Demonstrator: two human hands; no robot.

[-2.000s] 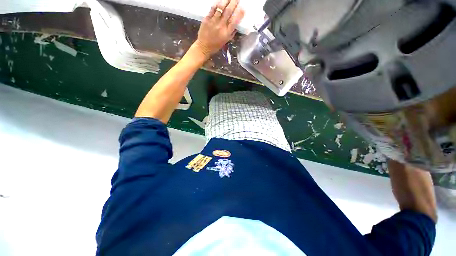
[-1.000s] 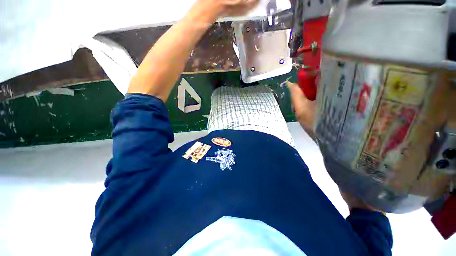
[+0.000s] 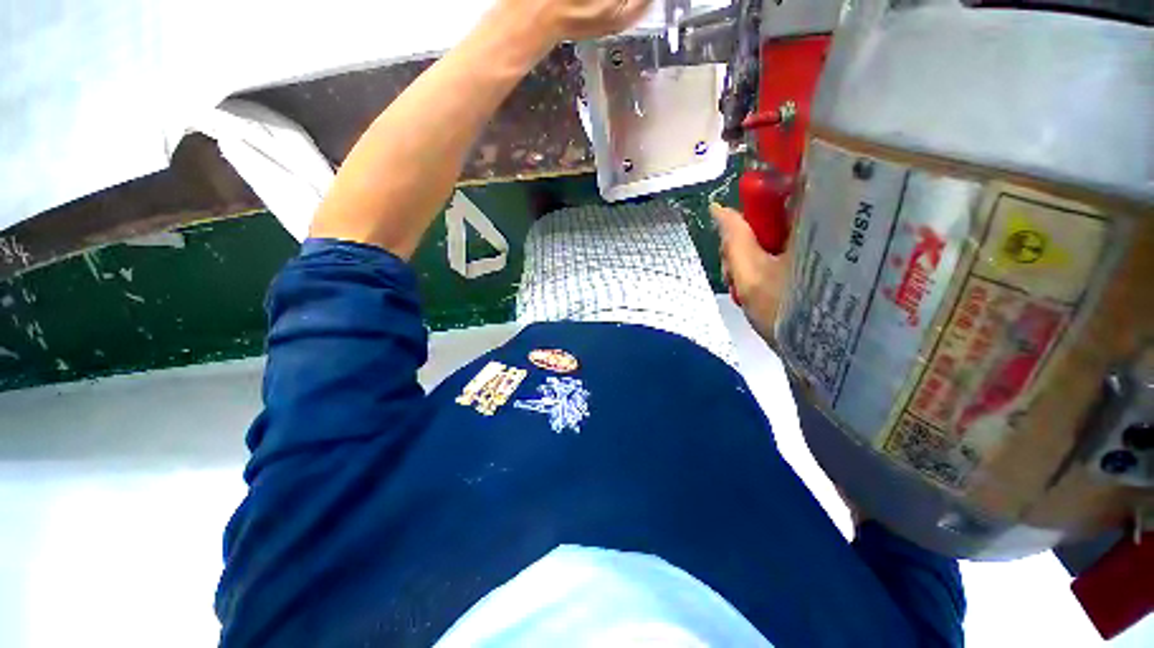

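The knife cutting machine [image 3: 936, 317] fills the right side, its grey motor body marked KSM-3. Its silver base plate [image 3: 658, 139] reaches over the table's near edge. My right hand [image 3: 756, 272] is at the red handle [image 3: 763, 209]; the machine body hides most of the fingers. My left hand [image 3: 595, 13] is at the top edge over the white fabric lay [image 3: 329, 38], left of the blade stand. The frame cuts off its fingers, so its grip does not show.
The brown table top [image 3: 380, 108] has a green edge [image 3: 127, 304] with a white triangular mark [image 3: 475, 241]. A white cloth strip [image 3: 272, 158] hangs over the edge at left. A red part [image 3: 1120, 589] juts from the machine at lower right.
Since two seconds ago, the machine has turned, showing its labels and red handle, and the base plate has swung straighter. My left hand has moved up to the frame edge. My right hand has come into view.
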